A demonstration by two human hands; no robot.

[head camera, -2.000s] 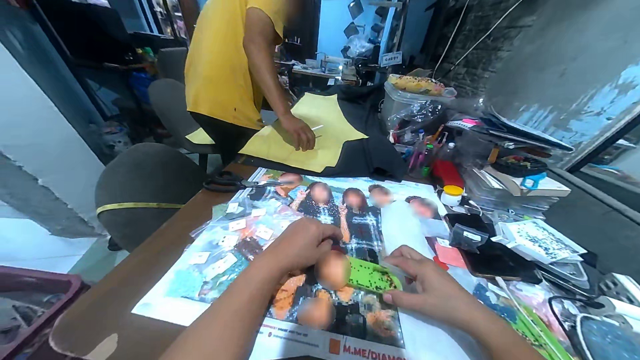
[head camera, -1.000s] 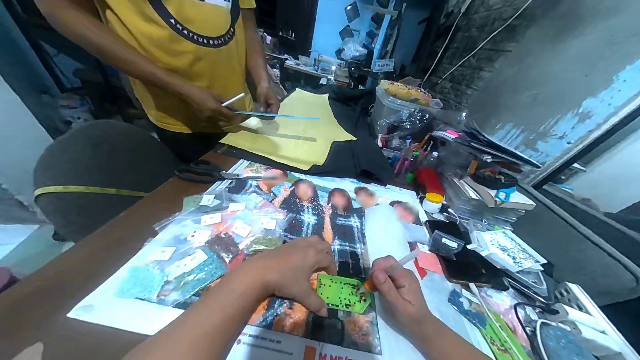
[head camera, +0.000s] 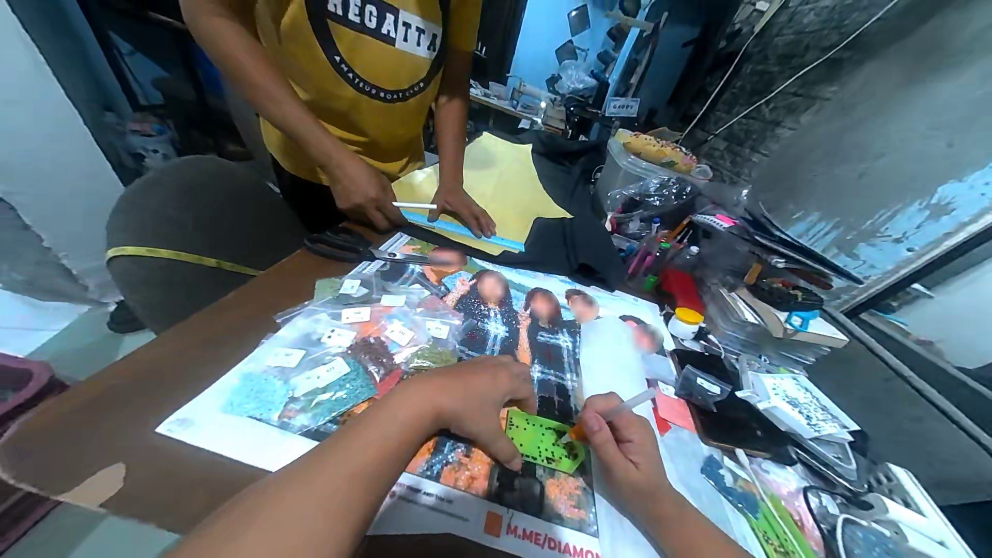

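My right hand (head camera: 626, 449) grips a pen-like applicator (head camera: 637, 401) with an orange tip, which points into a green bead tray (head camera: 544, 440) holding dark beads. Fingers of my left hand (head camera: 484, 403) rest at the tray's left edge, over a diamond-painting canvas (head camera: 552, 364) that shows several people in plaid clothes. It cannot be told whether they pinch the tray. Labelled plastic bags of coloured beads (head camera: 325, 387) lie on the canvas, left of my left hand. White paper (head camera: 616, 356) covers part of its right side.
Across the brown table (head camera: 194, 364), a person's hands hold a white pen and a blue ruler (head camera: 465, 230) on yellow pattern paper (head camera: 504, 174) over black cloth. Black-handled scissors (head camera: 349, 246) lie near them. A phone (head camera: 728, 426), books and small packets crowd the right side.
The applicator, out of sight two seconds ago, shows in my right hand. The other person has put the ruler down near the paper's front edge, with a hand flat on it.
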